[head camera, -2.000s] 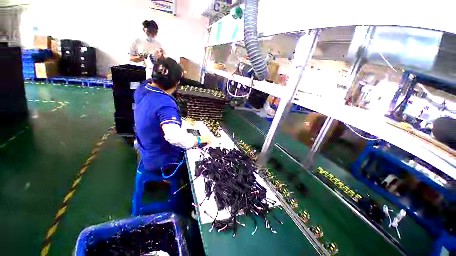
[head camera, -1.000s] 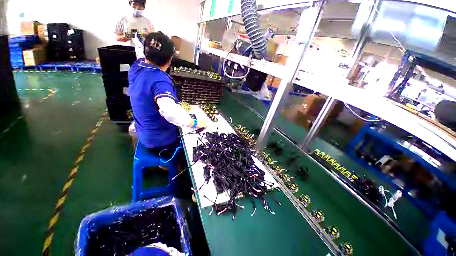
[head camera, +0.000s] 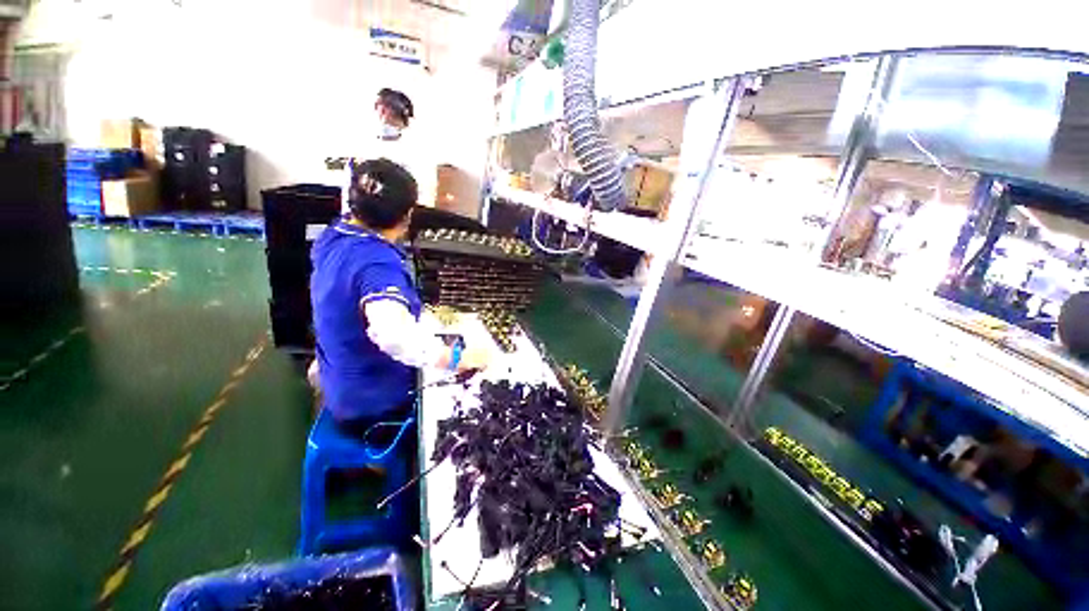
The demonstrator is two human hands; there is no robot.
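Note:
Neither of my hands is in the picture. Nearest in front of me, a large tangled heap of black cables [head camera: 520, 471] lies on a white work sheet [head camera: 444, 561] on the green-topped bench. Small pale and reddish tips stick out around the heap's edge. Circuit boards [head camera: 687, 522] with yellow parts stand in a row along the near edge of the green conveyor belt [head camera: 764, 537], right of the heap. More boards [head camera: 499, 325] lie at the sheet's far end.
A seated person in blue [head camera: 364, 316] is at the bench's left side, an arm over the sheet. Another person [head camera: 392, 119] stands behind. A blue bin [head camera: 281, 585] is at bottom left. Metal posts [head camera: 669, 257] and a grey hose [head camera: 582, 107] are at the right.
The view has tilted up, so the bench, heap and blue bin sit lower in the picture. The seated person's arm is still over the sheet's far end.

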